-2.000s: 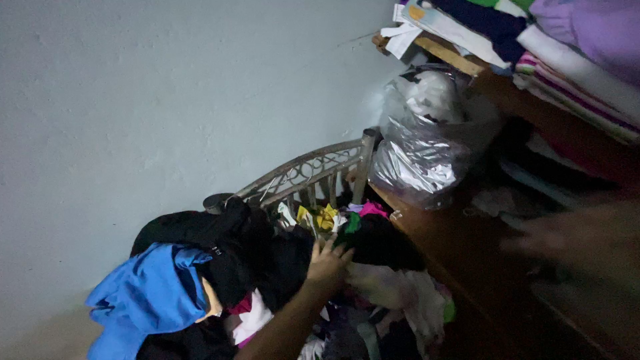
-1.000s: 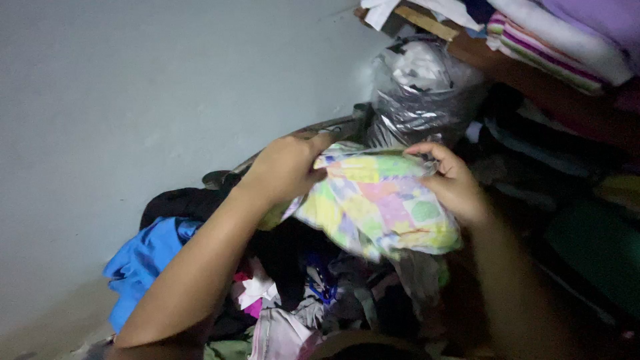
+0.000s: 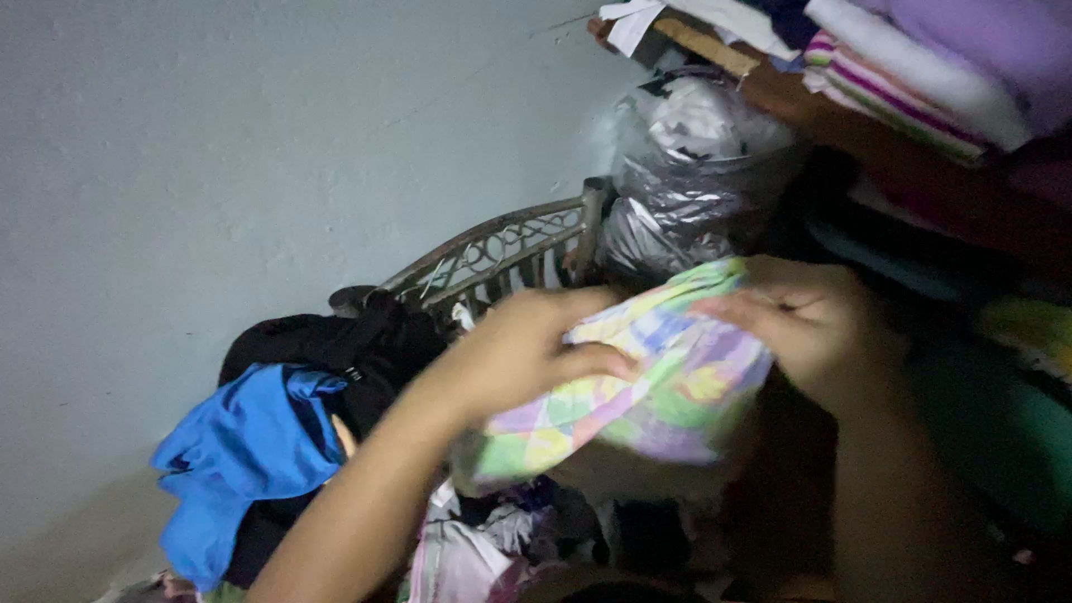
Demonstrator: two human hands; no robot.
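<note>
A multicoloured pastel patchwork-print cloth garment [image 3: 653,368] hangs between both hands, gathered along its upper edge. My left hand [image 3: 553,352] pinches its left part, with the thumb lying over the fabric. At the upper right corner, my right hand [image 3: 787,327] grips the same cloth between thumb and fingers. Motion blurs the hands and the cloth a little. Beneath them lies a pile of mixed clothes, where a pale pink and white piece [image 3: 465,561] shows. To the left, a blue garment [image 3: 251,435] rests on black clothing [image 3: 327,343].
A metal chair back with scrollwork [image 3: 502,243] stands against the pale wall [image 3: 209,151]. Behind the hands sits a stuffed, translucent plastic bag [image 3: 703,167]. Folded striped cloth [image 3: 888,92] and a purple textile [image 3: 988,50] lie on a wooden shelf [image 3: 812,109] at upper right.
Two seconds ago my left hand was in the clothes pile; one second ago both hands held the pastel cloth spread out. Now the cloth is more bunched and tilted, its right end higher.
</note>
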